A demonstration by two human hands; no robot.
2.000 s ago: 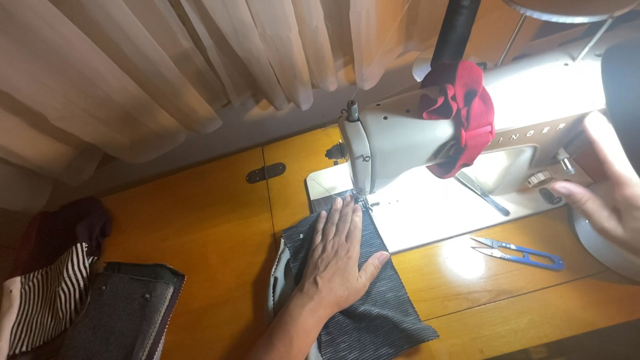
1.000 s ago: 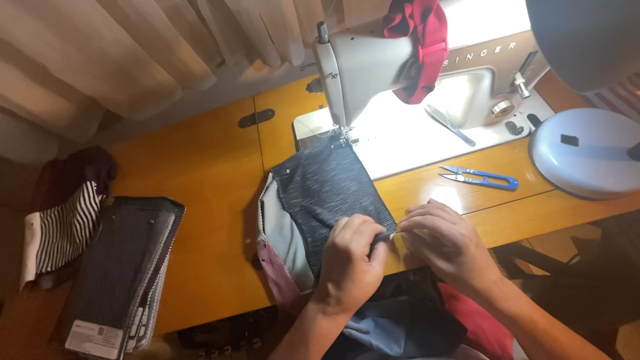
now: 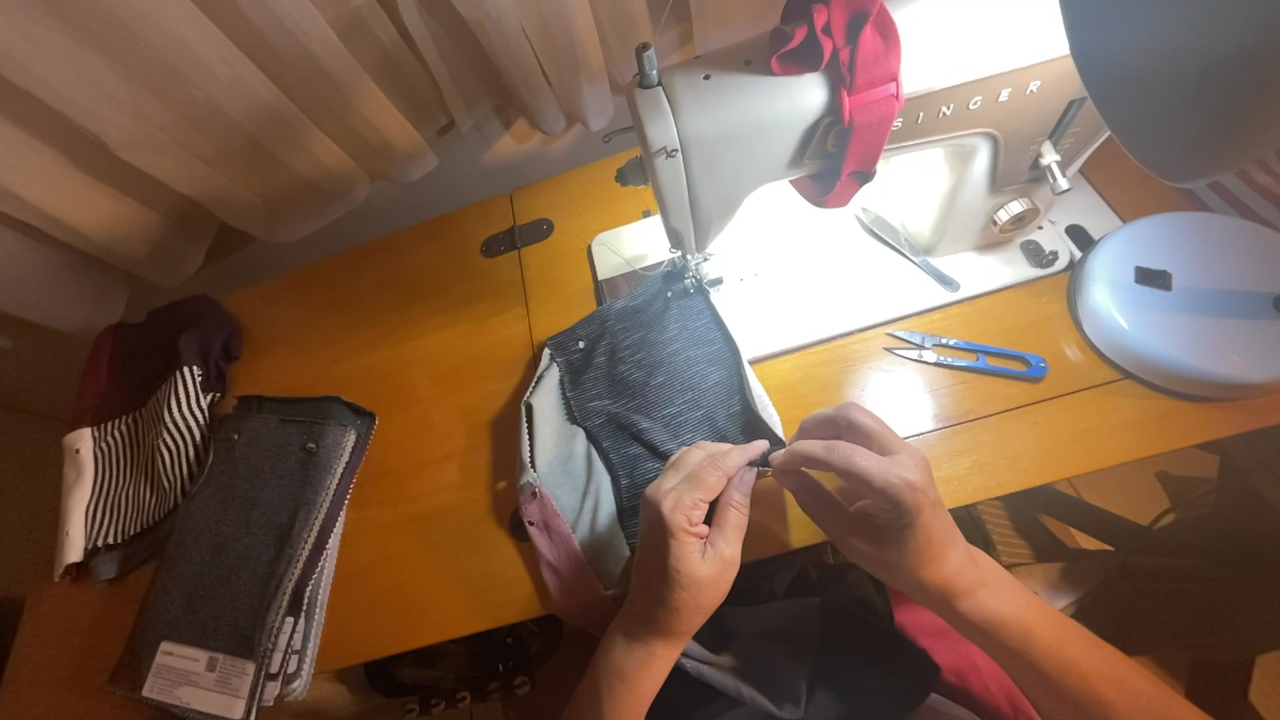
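A dark striped fabric piece (image 3: 655, 385) runs from under the presser foot (image 3: 692, 275) of a Singer sewing machine (image 3: 740, 140) toward me. Pale grey fabric (image 3: 570, 450) and a pink piece (image 3: 565, 545) show along its left side. My left hand (image 3: 695, 520) pinches the fabric's near right corner between thumb and fingers. Close against it, my right hand (image 3: 865, 480) grips the same corner with its fingertips. What lies between the fingertips is mostly hidden. Blue-handled thread snips (image 3: 970, 355) lie to the right on the wooden table, and tweezers (image 3: 908, 250) rest on the machine bed.
A stack of grey fabric swatches (image 3: 240, 520) bearing a label lies at the left, beside striped and dark red fabric (image 3: 150, 470). The round lamp base (image 3: 1185, 320) stands at right. A red scrunchie (image 3: 860, 100) wraps the machine arm; curtains (image 3: 300, 90) hang behind.
My left hand has left the fabric near the presser foot for its near corner. My right hand has come from beside the machine's dial to the same corner. The view has shifted.
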